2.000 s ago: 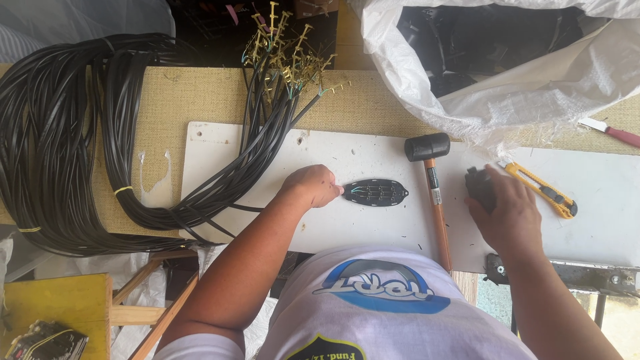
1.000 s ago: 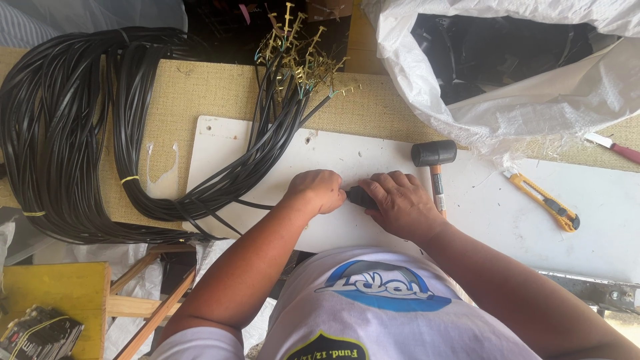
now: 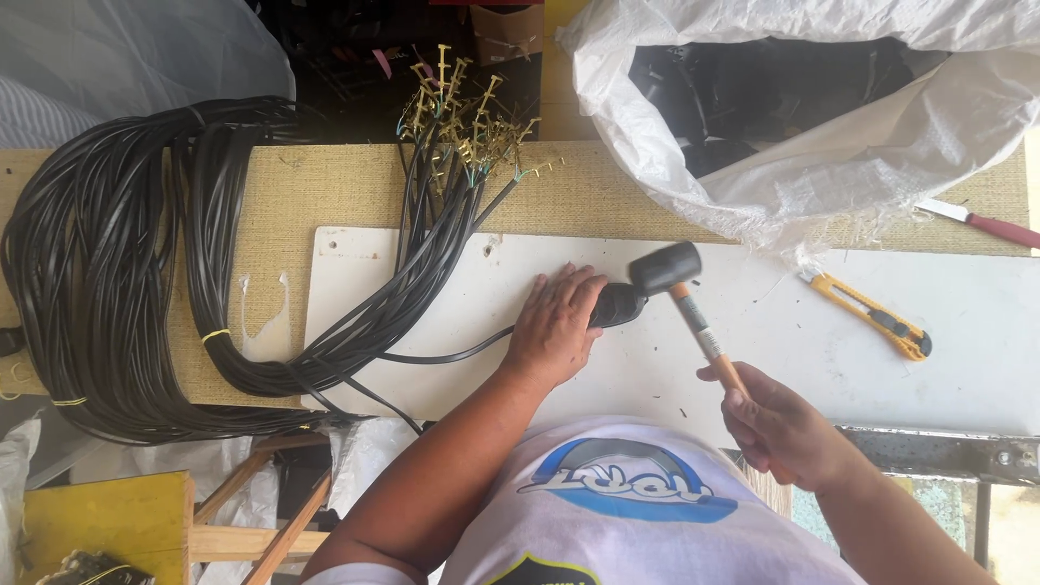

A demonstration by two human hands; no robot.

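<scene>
My left hand lies over a black plastic power strip on a white board, pressing it down; its left part is hidden by the fingers. A black cable runs from under that hand toward a bundle of black cables with brass contact strips on their wire ends. My right hand grips the wooden handle of a rubber mallet. The black mallet head is raised beside the strip's right end; whether they touch I cannot tell.
A yellow utility knife lies on the board's right part, with a red-handled knife beyond it. An open white woven sack stands at the back right. Large black cable coils cover the left. A yellow stool top is at lower left.
Both hands were at the black housing a second ago, with the mallet lying on the board. My right hand has let go of the housing and picked up the mallet; my left has flattened over it.
</scene>
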